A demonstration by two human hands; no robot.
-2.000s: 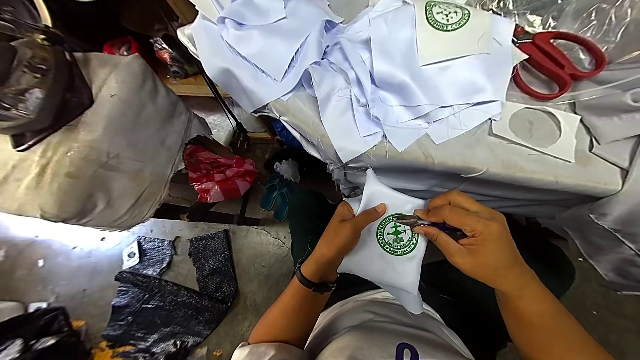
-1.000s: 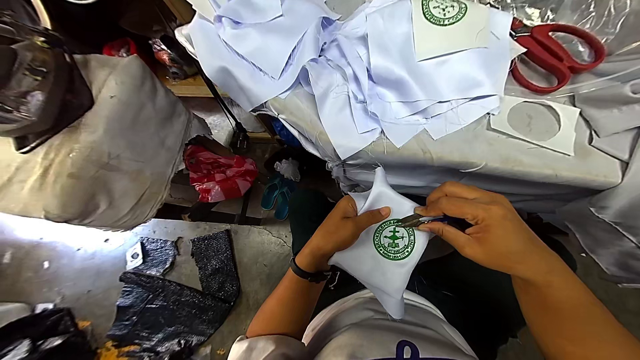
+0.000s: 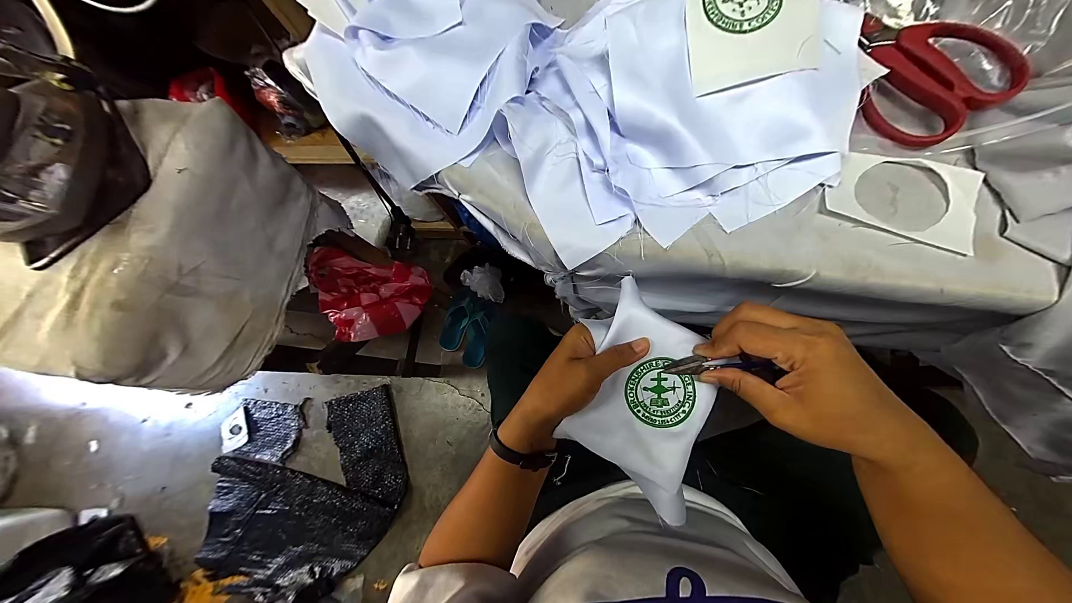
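My left hand [image 3: 586, 377] grips the left side of a white fabric piece [image 3: 628, 448], its thumb on top beside a round green embroidered emblem [image 3: 661, 393]. The cloth hangs in points above my lap. In my right hand [image 3: 783, 368] is a small pair of metal thread snips [image 3: 699, 365] with dark handles. Their blades point left and rest at the upper right edge of the emblem. Whether the tips hold a thread is too small to tell.
A covered table [image 3: 938, 280] beyond my hands bears a heap of white cloth pieces [image 3: 670, 126], red-handled scissors [image 3: 942, 84], another emblem piece [image 3: 745, 50] and a card with a round hole [image 3: 955, 205]. Left are a grey-covered surface [image 3: 193, 251] and a red plastic bag [image 3: 368, 293].
Both hands have shifted slightly with the cloth. The snips' tips have moved from the middle of the emblem to its upper right edge.
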